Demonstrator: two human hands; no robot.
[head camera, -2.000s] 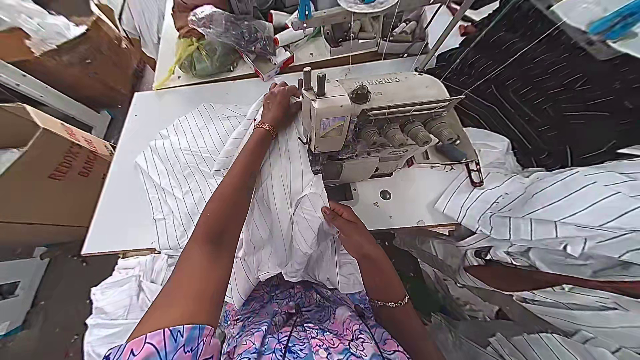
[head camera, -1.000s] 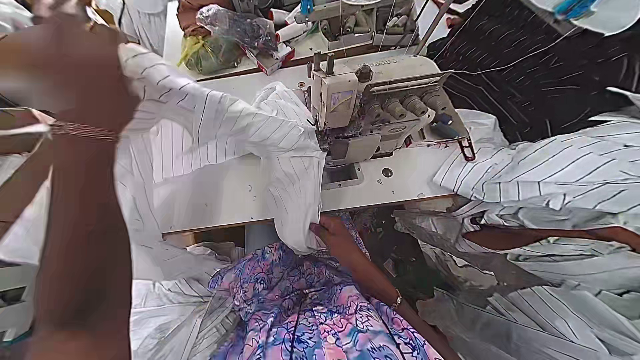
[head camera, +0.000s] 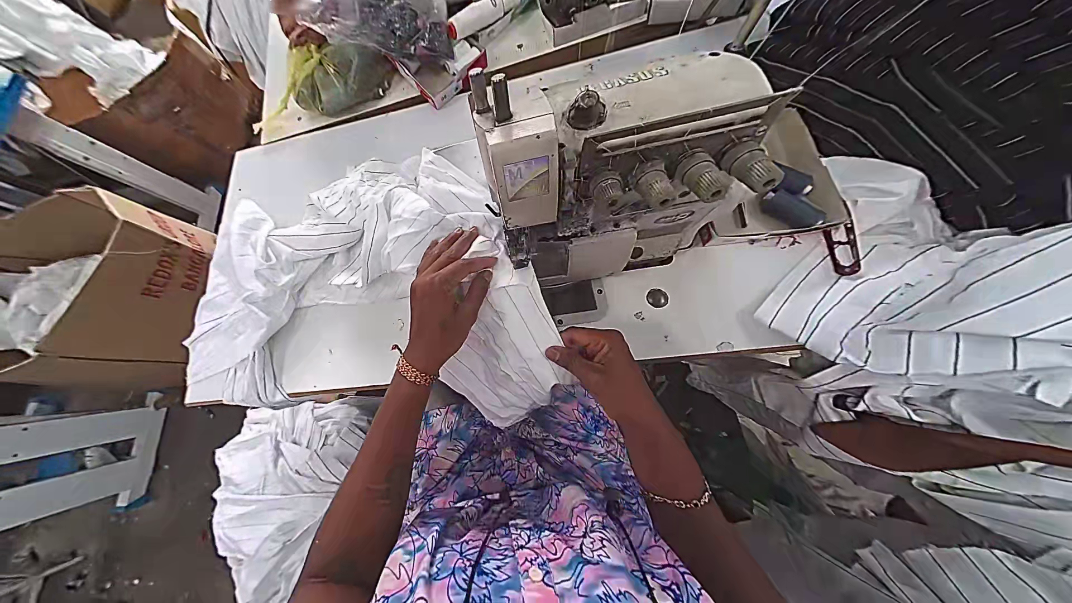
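A white pinstriped fabric piece (head camera: 511, 335) runs from the needle area of a Pegasus overlock sewing machine (head camera: 636, 159) down over the table's front edge toward my lap. My left hand (head camera: 448, 293) rests on the cloth just left of the presser foot, its fingers bent and partly spread. Between thumb and fingers, my right hand (head camera: 590, 360) pinches the cloth's right edge near the table's front. More of the striped cloth lies bunched on the white table to the left of the machine. The needle itself is too small to make out.
A cardboard box (head camera: 109, 293) stands at the left. White striped cloth (head camera: 276, 494) hangs below the table, and more striped cloth (head camera: 938, 310) is heaped at the right, beside another person's arm (head camera: 921, 448). Plastic bags (head camera: 335, 75) lie on the table behind.
My left hand, raised at the upper left with cloth one second ago, has come down beside the presser foot. The cloth it had stretched leftward now lies bunched on the table. My right hand stays at the edge.
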